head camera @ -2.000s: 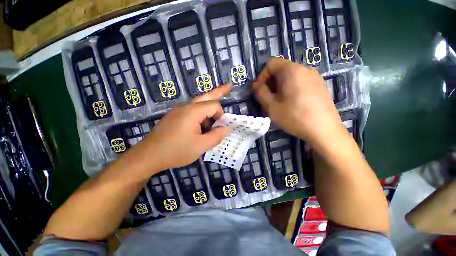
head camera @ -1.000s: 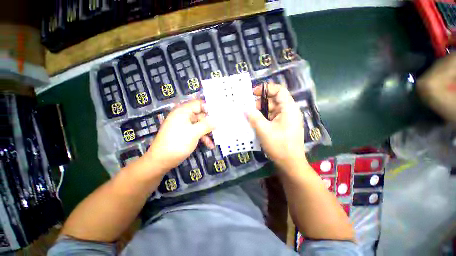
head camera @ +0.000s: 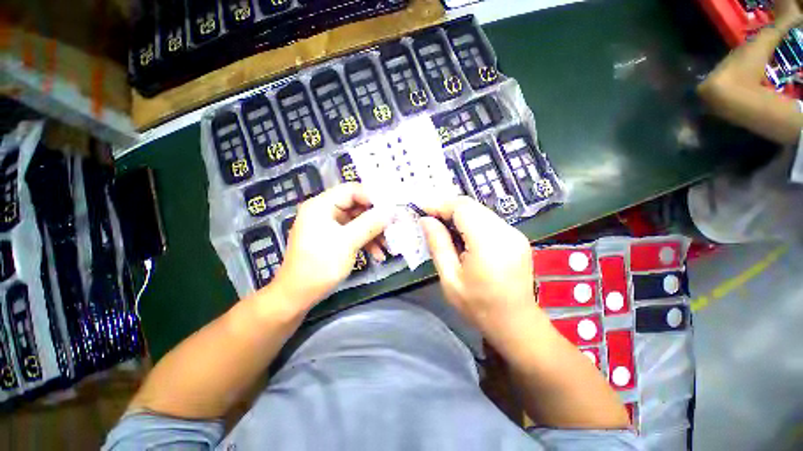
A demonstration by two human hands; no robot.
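Observation:
A white sticker sheet with rows of small dark dots is held over the tray, its near end curled back. My left hand grips the sheet's left near side. My right hand pinches at the curled near end; a thin dark item, perhaps tweezers, shows at its fingers. The whitish blister tray lies under both hands. It holds black housings with pale openings and yellow four-loop marks. The hands and sheet hide part of the tray's middle and near row.
Stacked filled trays stand at left, more at the far edge behind a brown board. A smartphone with white cable lies left. Red and black parts sit lower right. Another person's arm is at upper right, near a red container.
The sheet came down from the housings' far row to between both hands; its near end is now curled. The view has shifted, showing more of the left stack and the lower-right parts.

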